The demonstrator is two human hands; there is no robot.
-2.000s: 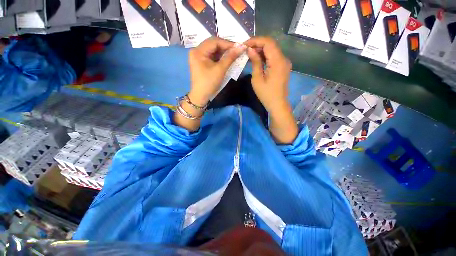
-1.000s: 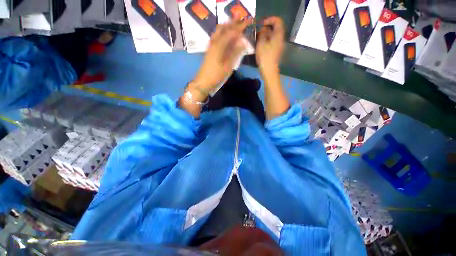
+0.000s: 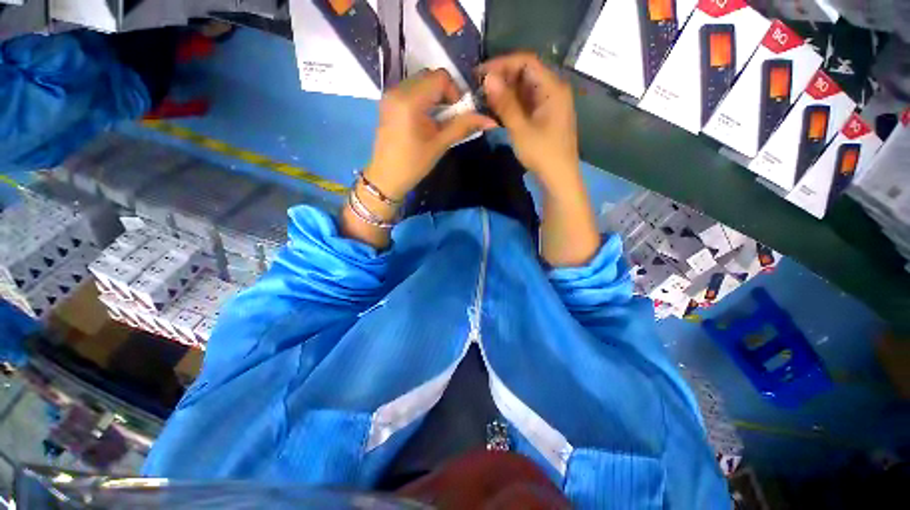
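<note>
My left hand (image 3: 414, 129) pinches a small white label strip (image 3: 457, 108) between thumb and fingers, above the front edge of the bench. My right hand (image 3: 534, 110) is beside it, its fingertips close to the strip; whether they hold a sticker is too small to tell. Just beyond the hands, a white phone box (image 3: 444, 40) with a dark keypad phone and orange screen lies on the bench, its lower part partly hidden by my fingers. Another phone box (image 3: 337, 50) lies to its left.
A slanted row of phone boxes (image 3: 763, 95) lies on the green bench (image 3: 639, 149) at right. Stacked boxes (image 3: 150, 264) stand on the floor at left, loose boxes (image 3: 688, 249) lie at right near a blue stool (image 3: 766, 349). A blue plastic-like bundle (image 3: 70, 105) is upper left.
My hands parted at the boxes and are close together again. The right-hand row now shows one more box. Only two boxes show clearly before me instead of three.
</note>
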